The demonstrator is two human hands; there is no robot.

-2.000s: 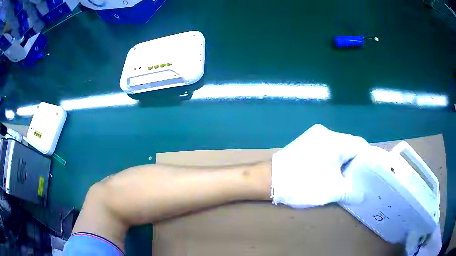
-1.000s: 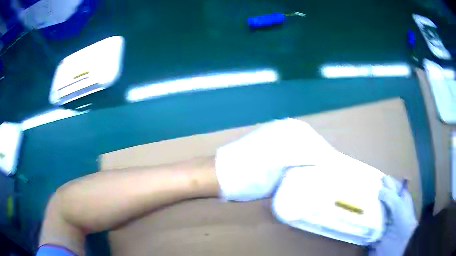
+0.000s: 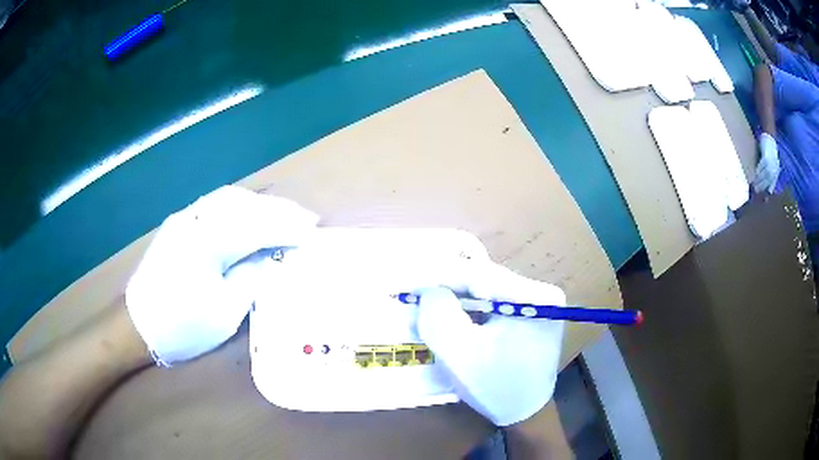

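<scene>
A white router housing point(image 3: 314, 382) lies on the brown cardboard mat point(image 3: 395, 171), with a row of yellow ports point(image 3: 393, 356) and a red and a dark dot beside them. My left hand point(image 3: 211, 269), in a white glove, holds the housing at its upper left edge. My right hand point(image 3: 498, 346), also gloved, lies over the housing's right side and holds a blue-and-white pencil point(image 3: 575, 313). The pencil's red end points right and its other end is over the housing. The left fingertips merge with the white shell.
A blue cylinder point(image 3: 134, 37) with a thin wire lies on the green surface at upper left. White covers point(image 3: 696, 166) lie on cardboard point(image 3: 620, 153) at upper right. Another person's gloved hand point(image 3: 767, 163) and blue clothing show at the right edge.
The view has swung right, bringing in the white covers and another person. The housing now lies with its yellow ports facing me, between both hands. The pencil now shows clearly in my right hand.
</scene>
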